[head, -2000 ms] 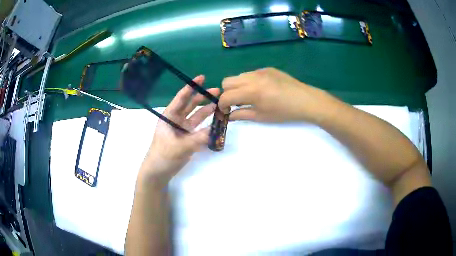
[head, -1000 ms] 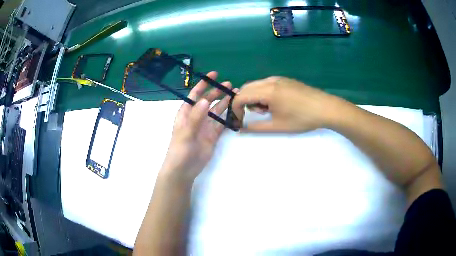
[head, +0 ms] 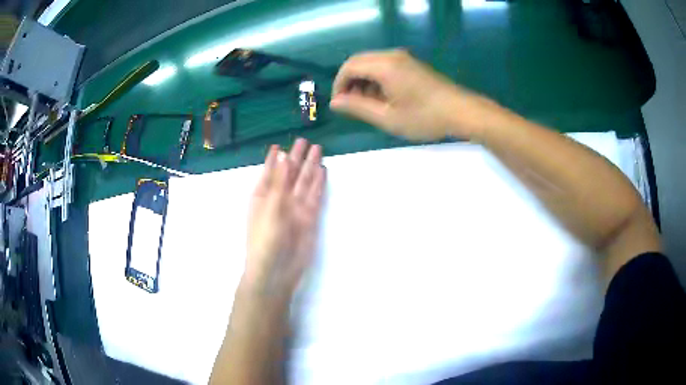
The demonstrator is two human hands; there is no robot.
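Observation:
A black phone frame [head: 242,63] is tilted above the green belt at upper centre, its solid end to the left. One thin side bar runs right to my right hand [head: 387,94], whose fingers are closed at its right end; the grip is partly hidden. My left hand [head: 289,199] is open and empty, palm showing, over the white sheet's back edge. Another frame [head: 220,124] lies on the belt just beyond my left fingers, with gold at its left end and silver and gold spots at its right end.
One frame [head: 147,237] lies alone on the white sheet [head: 451,263] at left. Another frame [head: 132,135] lies on the green belt [head: 481,53] farther left, near a yellow-tagged cable [head: 111,157] and a slanting brassy bar [head: 124,89]. Rail equipment [head: 45,56] stands at far left.
My right hand has moved up over the belt with the frame, away from my left hand. My left hand no longer touches it. Frames on the belt have shifted left; the upper-right one is out of sight.

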